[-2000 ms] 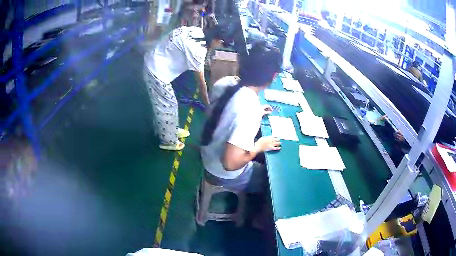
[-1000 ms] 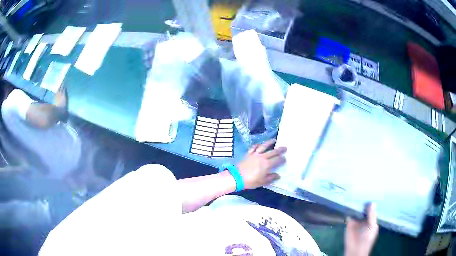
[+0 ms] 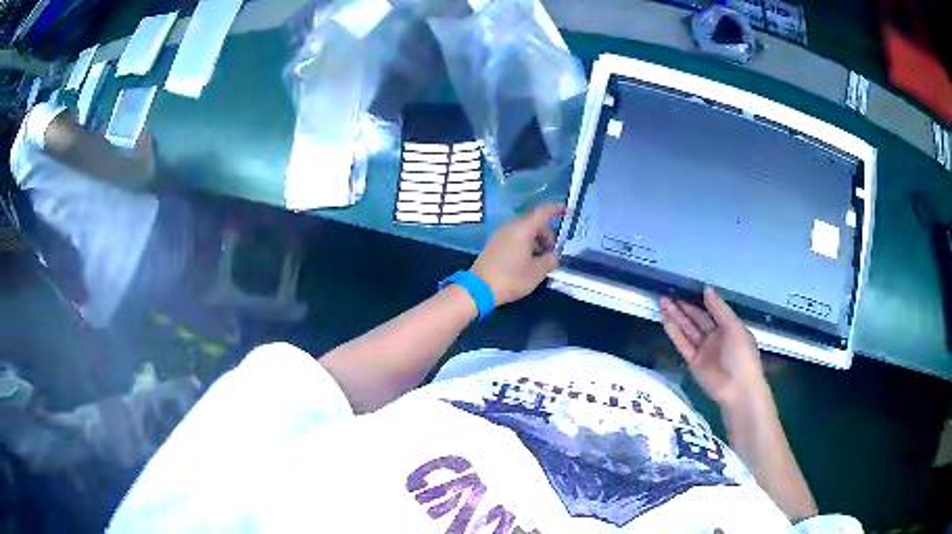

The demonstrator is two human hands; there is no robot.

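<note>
A wide grey laptop bottom cover (image 3: 720,198) lies inside a white foam tray (image 3: 869,250) at the bench's front edge. It has slot outlines near its near corners, a dark rim and a white square label (image 3: 825,238) at its right. My left hand (image 3: 520,253), with a blue wristband, is at the cover's near left edge, fingers curled; whether it grips is hidden. My right hand (image 3: 710,339) is palm up at the near edge, fingertips against the rim. A dark black strip sheet (image 3: 441,183) with rows of white tabs lies left of the tray.
Crinkled clear plastic bags (image 3: 512,94) lie behind and left of the tray. A white sheet (image 3: 326,156) lies left of the strip sheet. A person in white (image 3: 84,224) sits at the far left. Pale panels (image 3: 204,47) lie further along the green bench. A red item (image 3: 919,47) is at top right.
The plain white sheet and pale panel seen over the tray are gone from there; the grey cover now shows in it. My right hand has moved left along the near edge. The view has shifted.
</note>
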